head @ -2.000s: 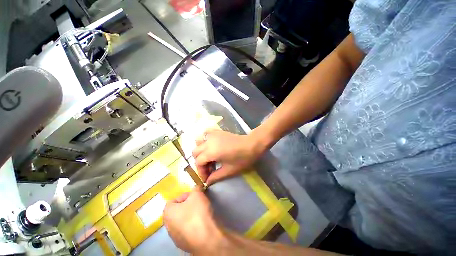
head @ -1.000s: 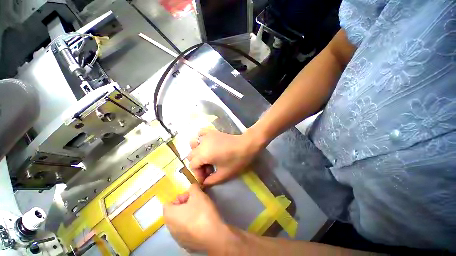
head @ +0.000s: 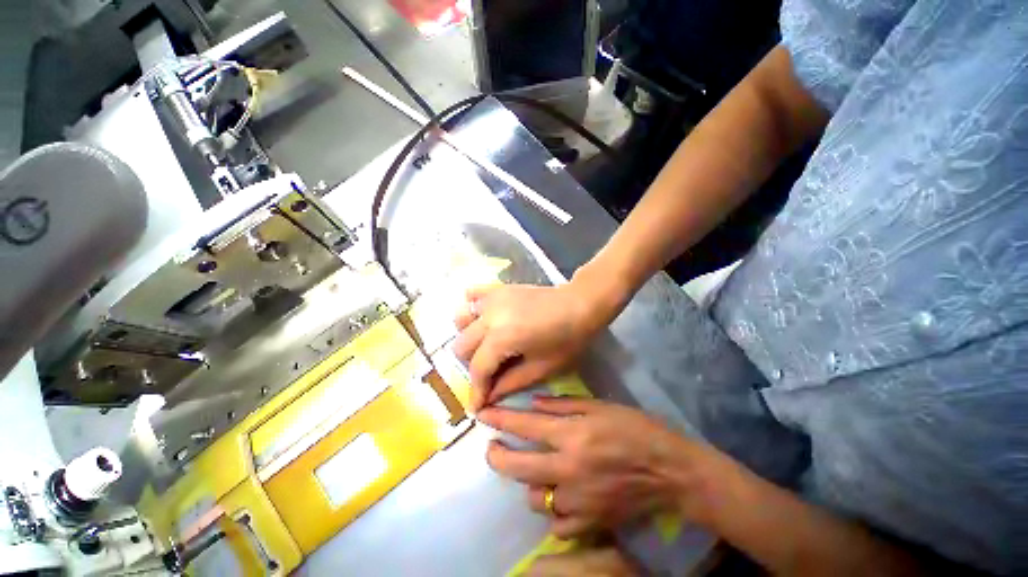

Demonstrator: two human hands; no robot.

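Note:
The yellow clamp template [head: 299, 440] lies on the pale bed under the pattern machine. Two hands of a person in blue lace meet at its right end. The person's upper hand [head: 524, 338] and lower hand with a gold ring [head: 575, 456] bring their fingertips together there; any small piece between them is hidden. A sliver of another hand [head: 586, 564] is cut off at the bottom edge. It may be mine, but its side and grip are unclear. No other hand that could be mine shows.
Metal clamp parts [head: 231, 282] and the white lamp [head: 73, 231] stand at left. A dark curved band [head: 389, 186] and a pale strip [head: 457, 147] lie toward the back. Yellow tape [head: 564, 389] shows partly beyond the hands. The blue-clad torso [head: 891, 282] fills the right.
The other person's lower hand has moved right, off the template, and now shows its gold ring. More of the template's right end shows. A partial hand has appeared at the bottom edge.

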